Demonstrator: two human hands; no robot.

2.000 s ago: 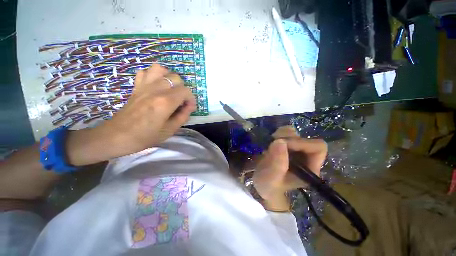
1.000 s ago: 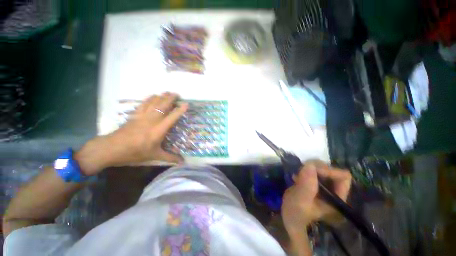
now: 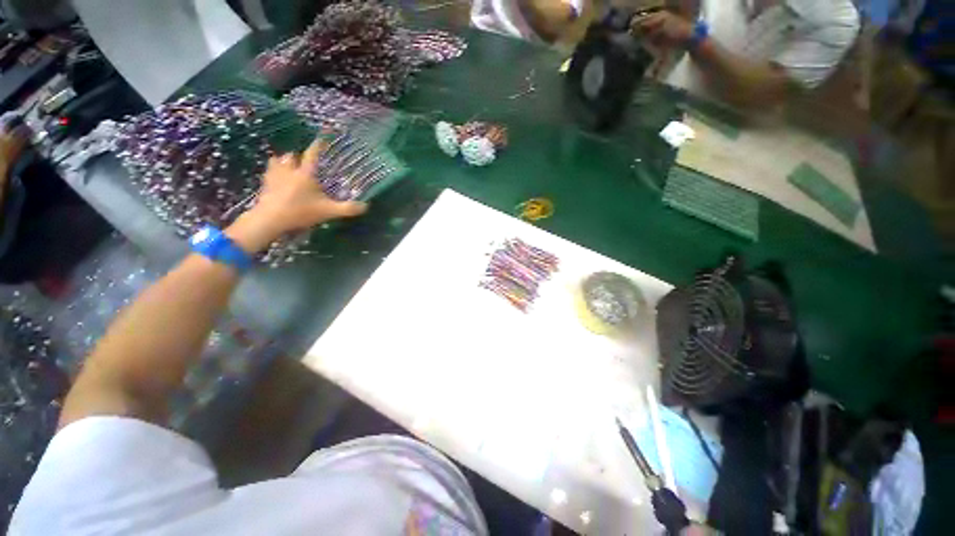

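My left hand (image 3: 291, 201) reaches to the far left with its fingers spread, at the near edge of a wired PCB panel (image 3: 367, 165). The panel lies on the piled wired panels on the green table; whether the fingertips touch it is hard to tell. The soldering iron (image 3: 647, 471) points up and left over the lower right of the white board (image 3: 450, 366). My right hand is not visible; the iron's handle runs out at the bottom edge. A loose lead bundle (image 3: 519, 274) lies on the board.
A round spool (image 3: 611, 302), a black fan (image 3: 712, 340), a white rod (image 3: 662, 440) and a blue sheet (image 3: 686, 450) are at the right. Tied lead bundles (image 3: 466, 142) and yellow bands (image 3: 535, 208) lie beyond the board. Another person's hands (image 3: 670, 31) are at the far side, near bare panels (image 3: 712, 202).
The view has swung left and farther out. The wired panel is gone from the white board, and my left hand has moved from the board to the far-left pile. My right hand has left the picture.
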